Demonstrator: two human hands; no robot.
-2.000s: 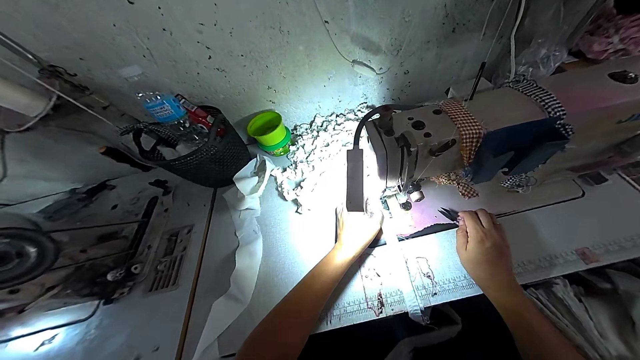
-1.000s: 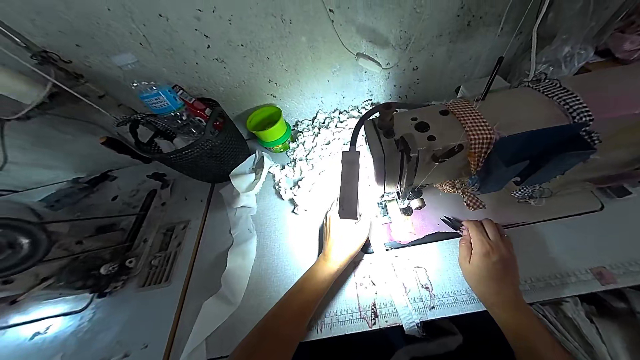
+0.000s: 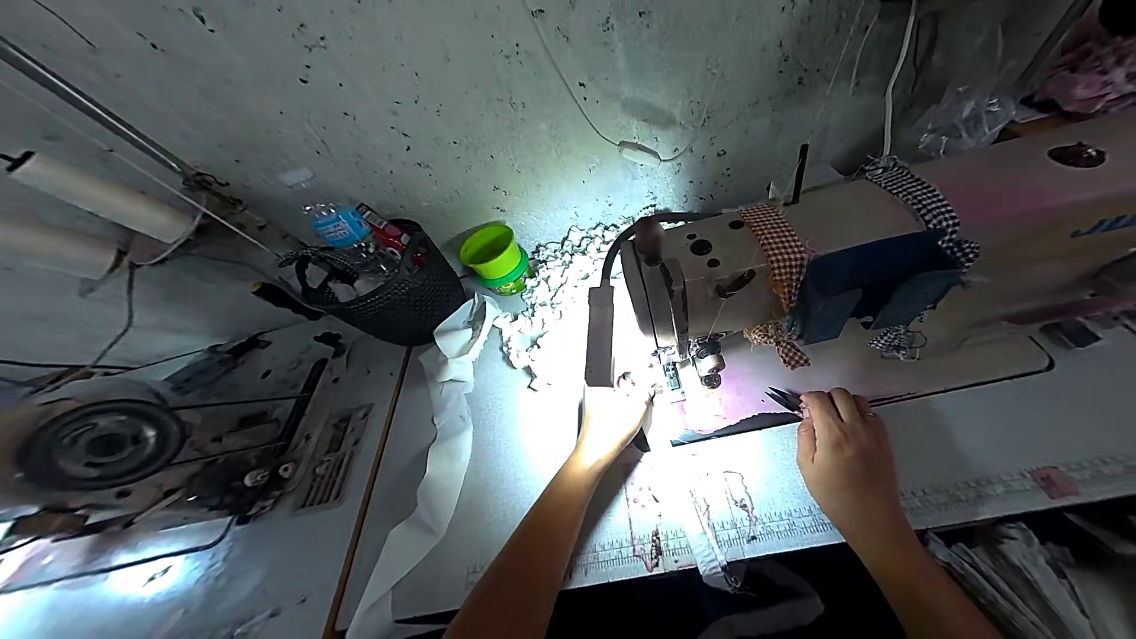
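My left hand (image 3: 612, 417) lies under the black lamp bar (image 3: 600, 337), left of the presser foot of a sewing machine (image 3: 710, 266). Glare and the lamp hide its fingertips, and a dark piece shows beside it. My right hand (image 3: 848, 453) holds small dark thread snips (image 3: 784, 399), whose tips point left toward the needle area. Dark fabric (image 3: 745, 428) with a pink glare above it lies on the machine bed between the hands. A white fabric strip (image 3: 453, 435) runs down the table at the left.
A green cup (image 3: 493, 257) stands by the wall near a heap of pale, curled scraps (image 3: 568, 275). A black woven basket (image 3: 399, 297) holds a plastic bottle (image 3: 337, 222). Another machine (image 3: 98, 444) is at far left. Folded cloth (image 3: 1021, 568) lies at lower right.
My left hand has come down a little and away from the needle area since two seconds ago. My right hand still holds the snips.
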